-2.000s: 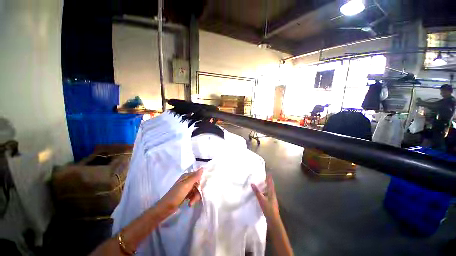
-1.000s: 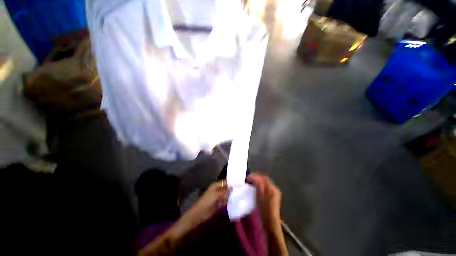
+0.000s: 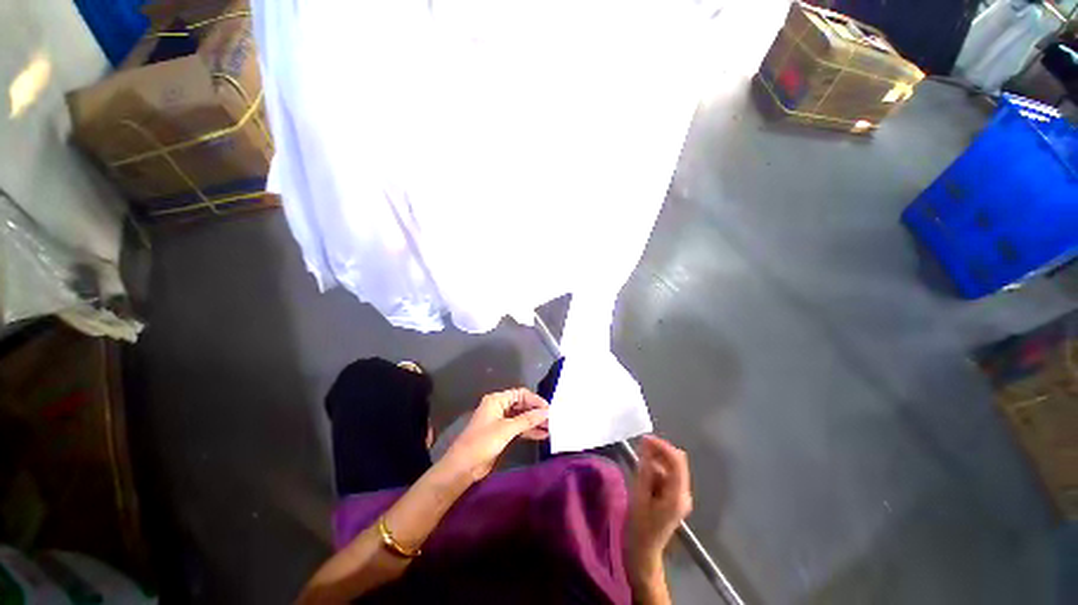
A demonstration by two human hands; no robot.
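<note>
A bright white garment [image 3: 473, 154] hangs in front of me, its body overexposed. One sleeve hangs down toward me and ends in a flat, spread cuff [image 3: 599, 408]. My left hand [image 3: 508, 428] pinches the left edge of the cuff between thumb and fingers. My right hand [image 3: 662, 485] is just below the cuff's right corner, fingers curled and slightly blurred; whether it touches the cuff I cannot tell.
A strapped carton [image 3: 189, 130] stands at the left and another strapped carton [image 3: 833, 69] at the upper right. A blue plastic bin [image 3: 999, 201] is on the right. A metal rail [image 3: 709, 565] crosses the grey floor below. Clear plastic film [image 3: 53, 278] lies far left.
The view has tilted down from the rack to the floor. My hands have gone from the garment's front to its cuff. The cuff has since spread flat, and my right hand has moved down from it.
</note>
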